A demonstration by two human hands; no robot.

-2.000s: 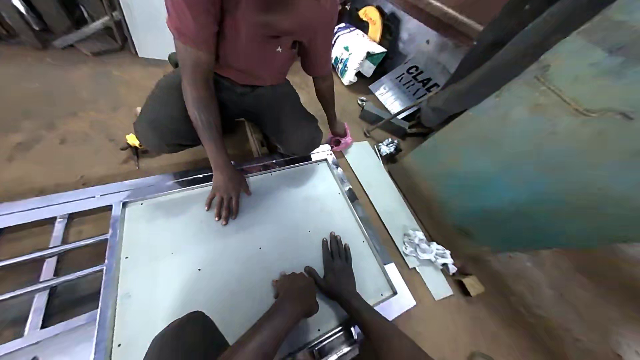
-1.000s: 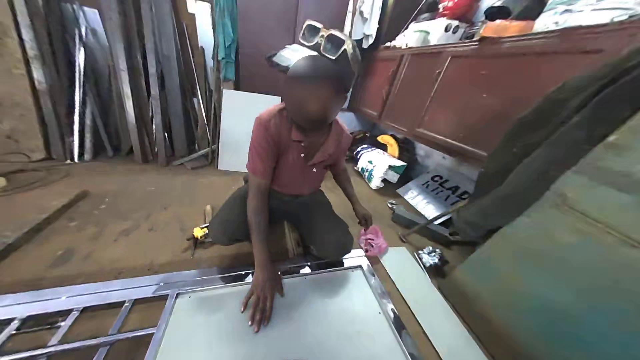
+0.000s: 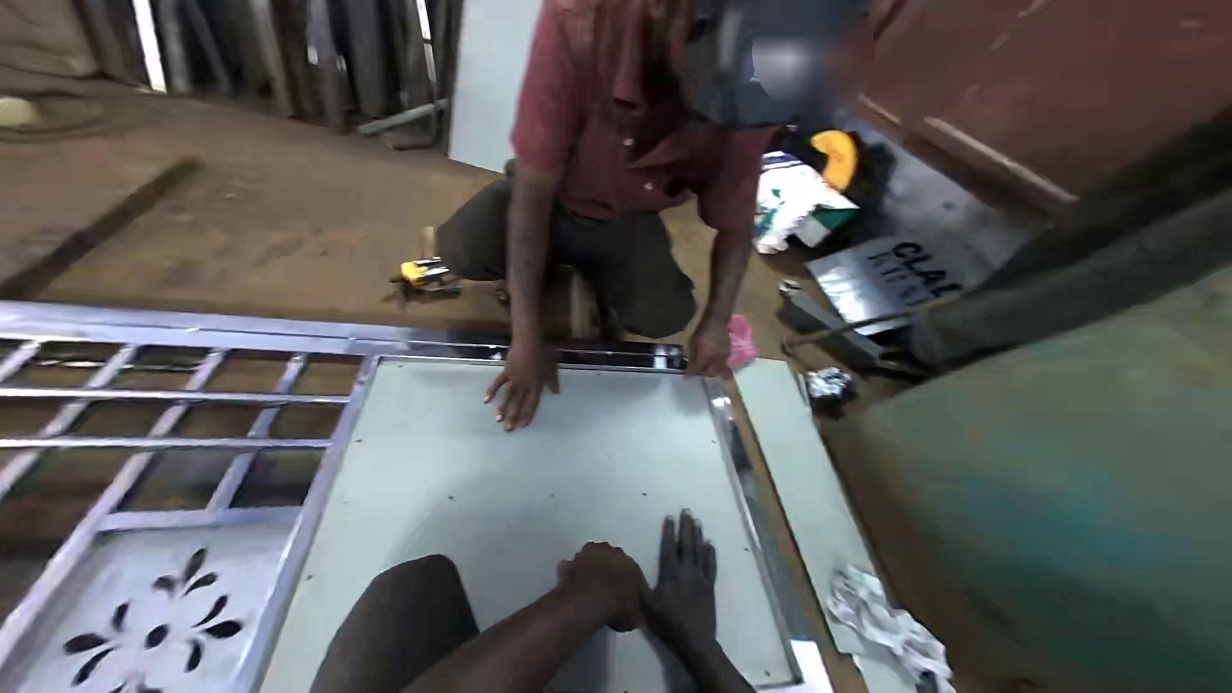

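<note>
A pale flat panel with small dark dots lies in a shiny metal frame. My left hand is closed in a fist on the panel, against the base of my right hand; no object shows in it. My right hand lies flat on the panel with its fingers stretched out, near the panel's right side. Across from me a co-worker's hand presses flat near the far edge, and the co-worker's other hand is at the far right corner, beside a pink thing.
Barred metal framework and a sheet with petal-shaped cutouts extend left. A pale strip, crumpled wrapping and a greenish surface are at right. A yellow tool lies near the co-worker's knee.
The co-worker's hand by the pink thing has moved onto the panel's far right corner, and the co-worker leans forward. The view tipped up, then back down. My hands look much as in the oldest frame.
</note>
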